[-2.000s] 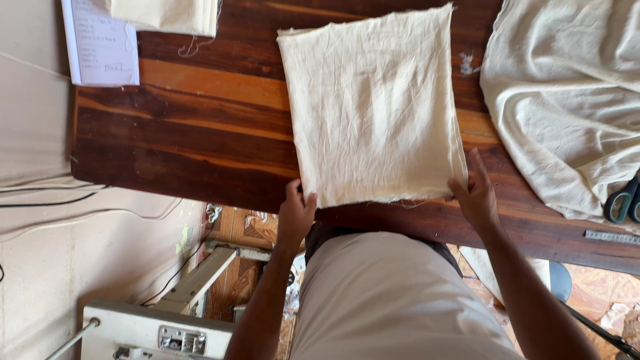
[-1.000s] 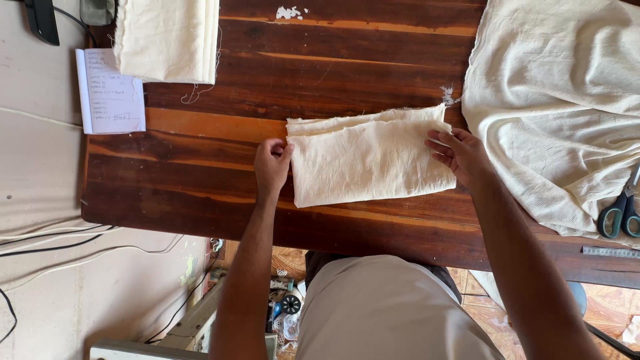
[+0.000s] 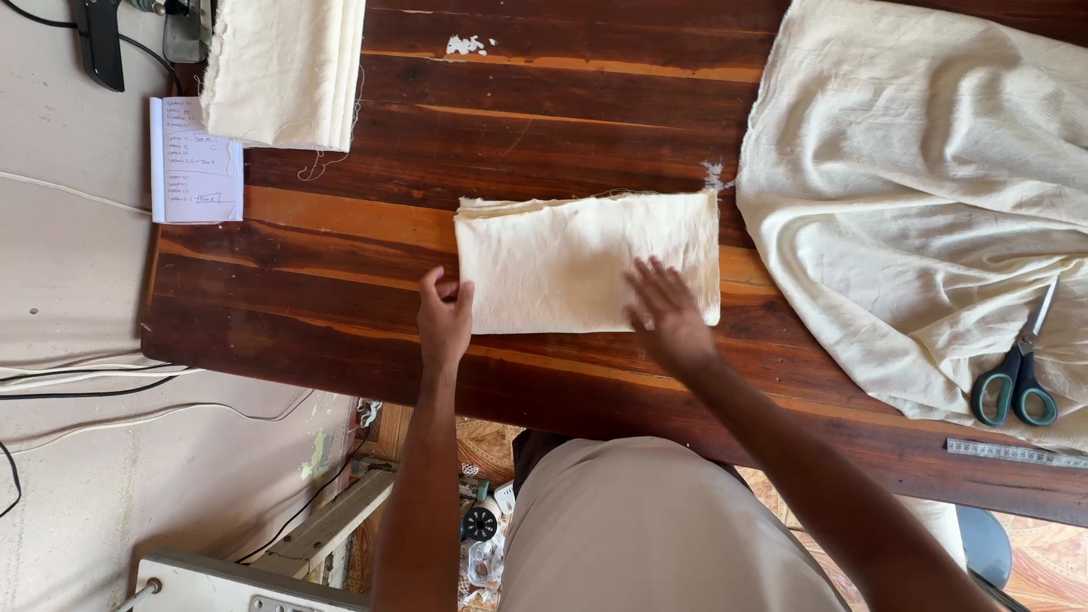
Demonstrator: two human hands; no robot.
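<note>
A folded piece of cream cloth [image 3: 552,263] lies on the dark wooden table [image 3: 408,178], its raw, layered edges on the far side. At its left edge is my left hand [image 3: 445,316], fingers curled and apart; whether it pinches the cloth is hard to tell. My right hand [image 3: 671,316] is spread palm down over the right part of the cloth, slightly blurred, and grips nothing.
Folded cream cloths [image 3: 285,76] lie at the far left, partly over a notepad [image 3: 197,183] with handwriting. A large loose cream cloth [image 3: 892,195] covers the right side, with scissors [image 3: 1020,365] on it. Near them lies a clear ruler [image 3: 1011,454]. A white machine table [image 3: 221,586] stands lower left.
The cloth, spread out as a near square two seconds ago, has been folded to about half its depth. My right hand has moved from the cloth's far right corner onto its surface, fingers now spread.
</note>
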